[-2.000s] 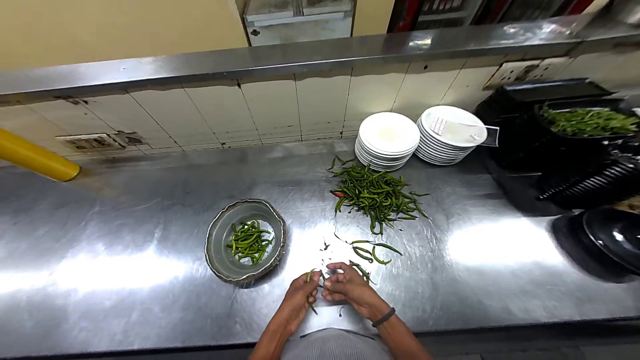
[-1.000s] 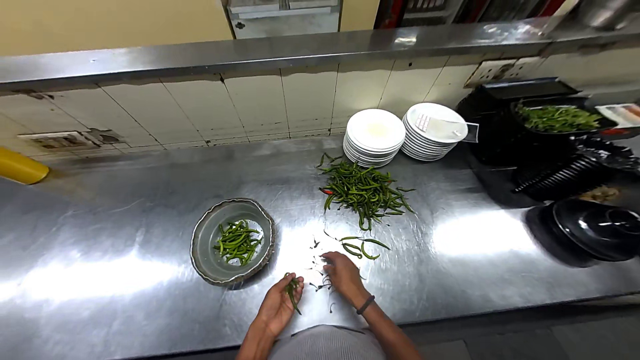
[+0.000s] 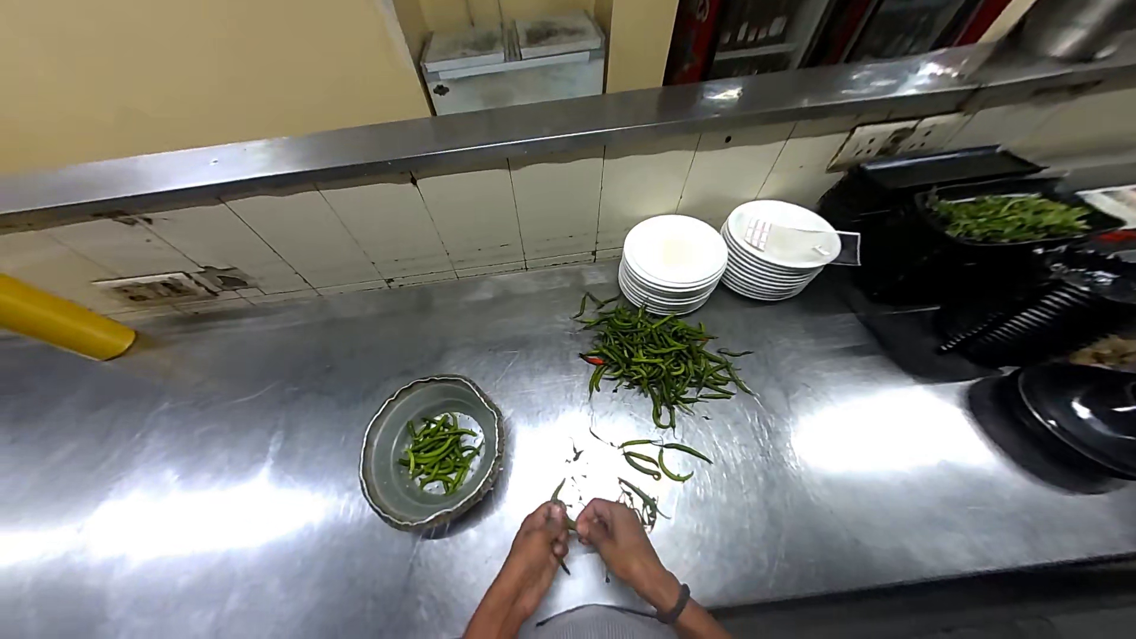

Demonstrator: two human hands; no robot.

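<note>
My left hand (image 3: 543,532) holds green chillies near the counter's front edge, one tip poking up above the fingers and another below. Touching or nearly touching it, my right hand (image 3: 611,531) pinches at a chilli, with a dark band on that wrist. To the left, a grey bowl (image 3: 380,479) with a wavy rim holds green chillies (image 3: 441,453). Beyond my hands lies a heap of green chillies (image 3: 661,355) with a red chilli (image 3: 592,359) at its left side. Several loose chillies (image 3: 672,468) and scattered stems (image 3: 575,454) lie between the heap and my hands.
Two stacks of white plates (image 3: 674,253) (image 3: 779,240) stand against the tiled wall. At right are a black container of green leaves (image 3: 1012,217) and black bowls (image 3: 1078,413). A yellow cylinder (image 3: 67,318) rests at far left on the steel counter (image 3: 266,399).
My hands were apart one second ago, the right one over the stems; now they are together at a chilli. The view has shifted somewhat.
</note>
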